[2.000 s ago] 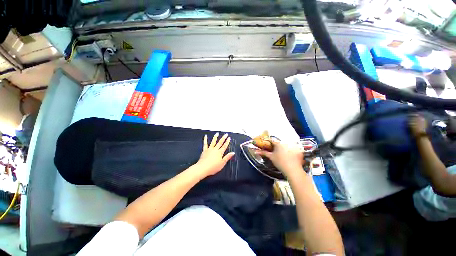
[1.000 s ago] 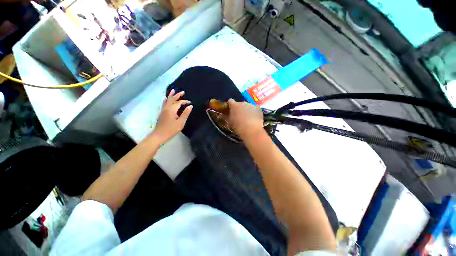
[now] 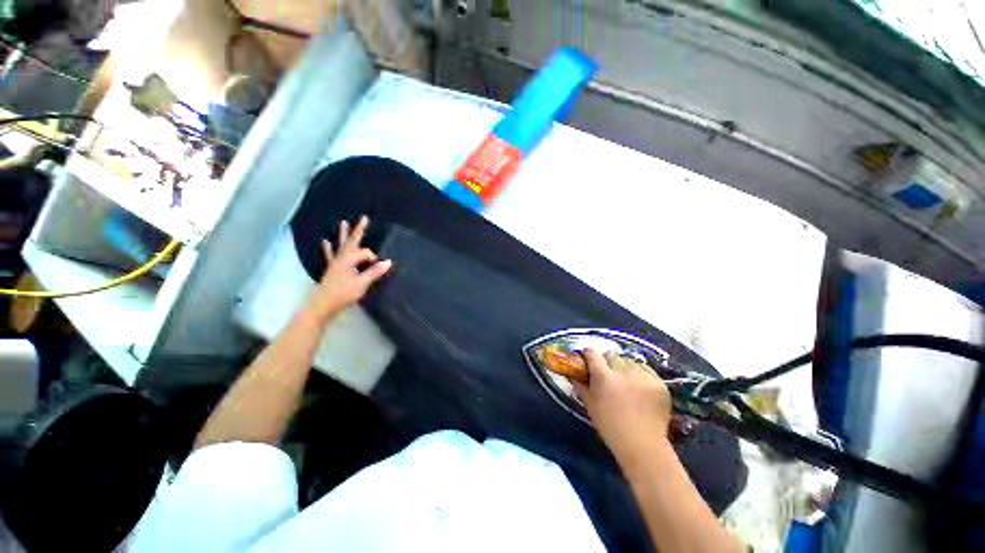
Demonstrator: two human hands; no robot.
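Observation:
A dark garment (image 3: pixel 464 324) lies over the long black padded form (image 3: pixel 373 184), its edge a little short of the form's rounded left end. My right hand (image 3: pixel 626 400) grips the orange-brown handle of the steam iron (image 3: pixel 564 362). The iron lies on the cloth toward the right part of the form, its pointed tip to the left. My left hand (image 3: pixel 351 272) is at the garment's left edge, fingers spread, thumb and index finger close together. Whether it pinches any cloth cannot be told.
A blue swing arm (image 3: pixel 540 108) with a red label stands behind the form over the white ironing table (image 3: pixel 670 232). Black hoses (image 3: pixel 832 459) run right from the iron. Pale rumpled cloth (image 3: pixel 778 475) lies at the right end. A grey partition (image 3: pixel 232 194) and cluttered shelf stand left.
The iron in my right hand has moved from near the form's left end toward its right part. My left hand stays near the left end. The view has turned.

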